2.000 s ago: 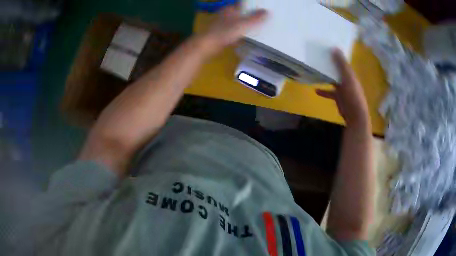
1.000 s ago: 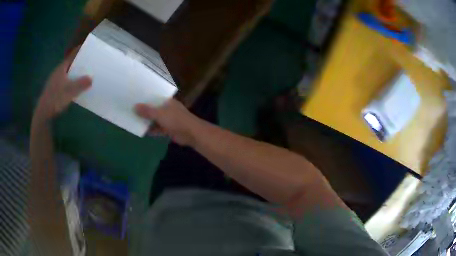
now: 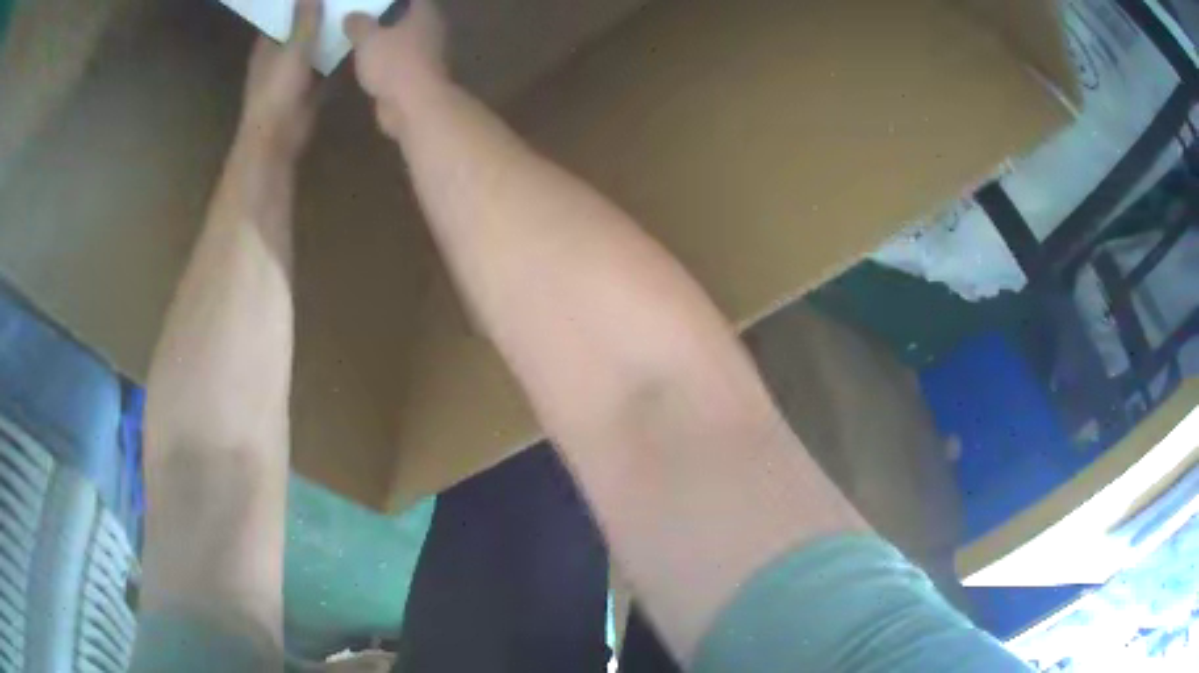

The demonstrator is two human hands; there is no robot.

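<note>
A white product box (image 3: 325, 37) shows at the top edge, mostly cut off by the picture's rim. My left hand (image 3: 283, 66) grips its left part and my right hand (image 3: 401, 55) grips its right part. Both hands reach down inside a large brown shipping carton (image 3: 710, 158). The box's far side and what lies under it are hidden.
The carton's near wall and corner (image 3: 388, 447) stand just before my legs. Green floor (image 3: 349, 552) shows below. A grey ribbed surface (image 3: 53, 565) is at lower left. At right are a blue object (image 3: 1006, 408), dark metal bars and a curved table edge (image 3: 1091, 493).
Both hands have carried the white box from above the floor into the brown carton. The view has turned away from the yellow table and scale, which no longer show.
</note>
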